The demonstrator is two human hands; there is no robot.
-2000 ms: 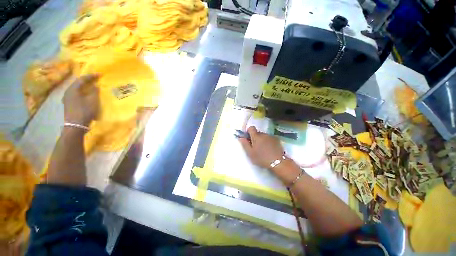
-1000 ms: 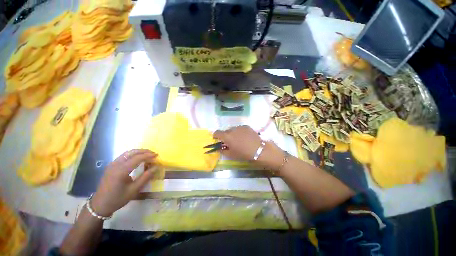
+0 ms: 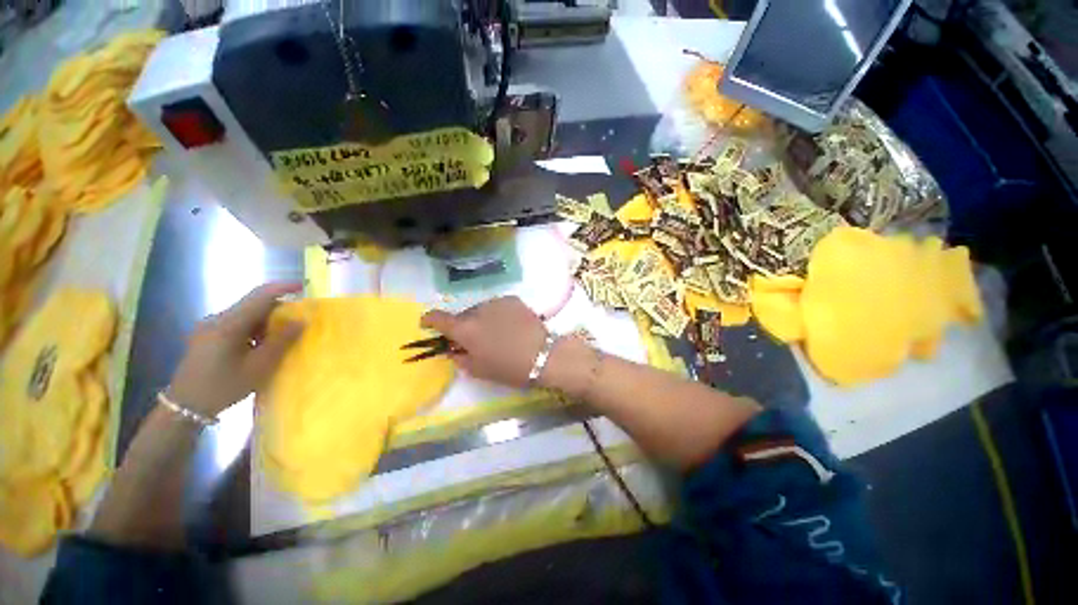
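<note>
A plain yellow fabric panel lies over the front left of the placement template, its lower part towards the table's front edge. My left hand grips its upper left edge between thumb and fingers. My right hand is at its upper right edge and holds dark pointed thread snips, tips to the left over the panel. Whether its fingers also pinch the fabric is unclear. The greenish label clamp is under the machine head, behind my right hand.
The sewing machine head stands at the back. Loose woven labels are heaped right of it, with plain yellow panels beyond. Labelled panels lie at far left. A screen and a clear label bag are at upper right.
The view has swung right. The yellow panel, bunched over the template a second ago, is now spread out flatter and hangs nearer the front. Both hands remain at it, the left now at its upper left edge.
</note>
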